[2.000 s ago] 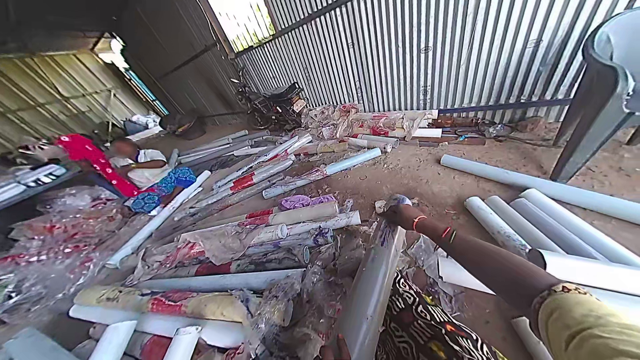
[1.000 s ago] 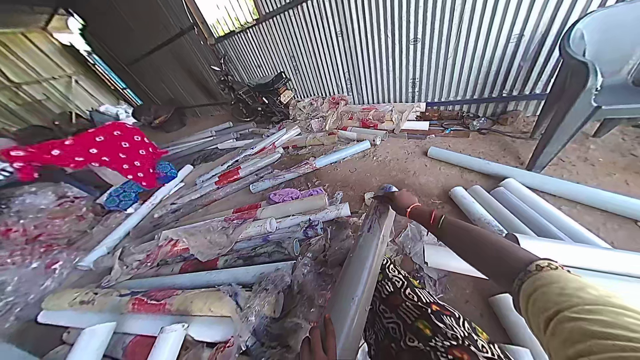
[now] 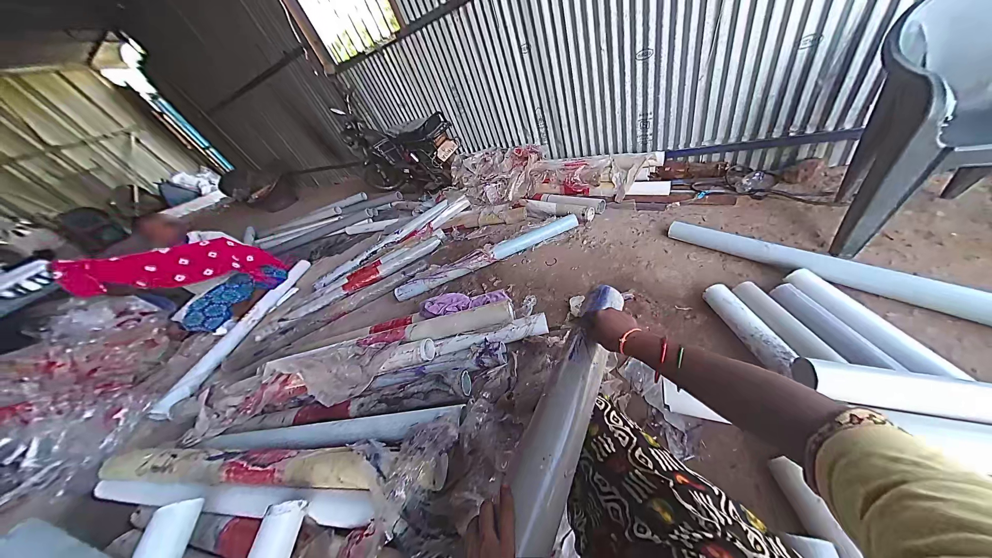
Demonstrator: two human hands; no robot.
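A long grey tube [image 3: 554, 430] slants from the bottom centre up to the right, beside patterned dark cloth [image 3: 651, 496] over my lap. Near its stained upper end, my right hand [image 3: 608, 325] is closed around it, with bangles on the wrist. My left hand [image 3: 492, 527] lies against the tube's lower left side, at the bottom edge of the view; its fingers are partly cut off, so its hold is unclear. Crumpled clear plastic film [image 3: 422, 465] lies to the left of the tube. A purple cloth [image 3: 463, 303] rests on the tubes beyond.
Plastic-wrapped tubes [image 3: 310, 467] cover the floor at left. White and grey tubes [image 3: 841, 322] lie at right, near a plastic chair [image 3: 891, 116]. A person with red dotted cloth [image 3: 167, 266] is at far left. A motorcycle [image 3: 403, 147] stands by the corrugated metal wall [image 3: 620, 77].
The red dotted cloth by the other person has shifted and spread since the first frame. My right hand stays at the tube's upper end.
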